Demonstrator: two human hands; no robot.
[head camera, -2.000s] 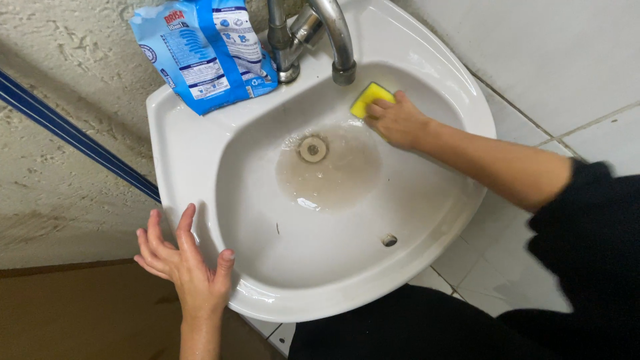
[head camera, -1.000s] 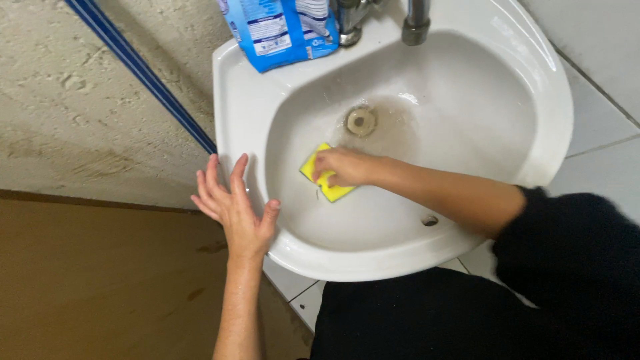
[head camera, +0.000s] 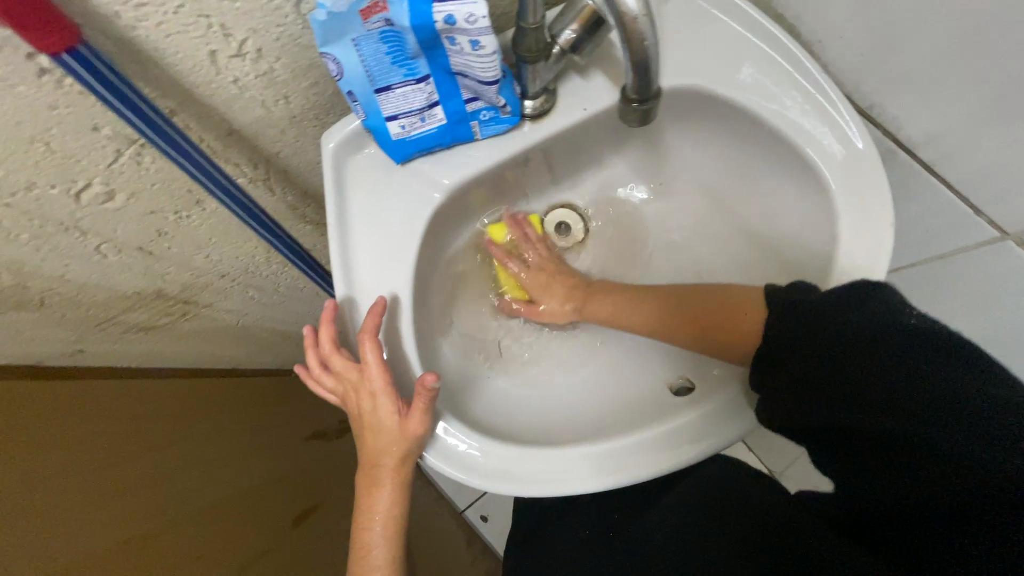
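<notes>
My right hand (head camera: 548, 276) lies flat with fingers spread over a yellow sponge (head camera: 512, 280), against the inside of a white ceramic washbasin (head camera: 624, 472). Shallow murky water surrounds the sponge, and the round drain fitting (head camera: 565, 227) is just beyond my fingertips. At the basin's left rim my left hand (head camera: 372, 384) is raised, fingers apart and holding nothing; whether it touches the rim I cannot tell.
A blue printed plastic packet (head camera: 424, 80) stands on the basin's back ledge, beside a metal faucet (head camera: 640, 72). A blue striped pole (head camera: 192, 160) with a red end leans by the rough wall. White tiles (head camera: 960, 296) lie to the right.
My right hand has moved the sponge from the basin's right side, near the faucet, across to the left side, then up beside the drain. My left hand has stayed by the left rim.
</notes>
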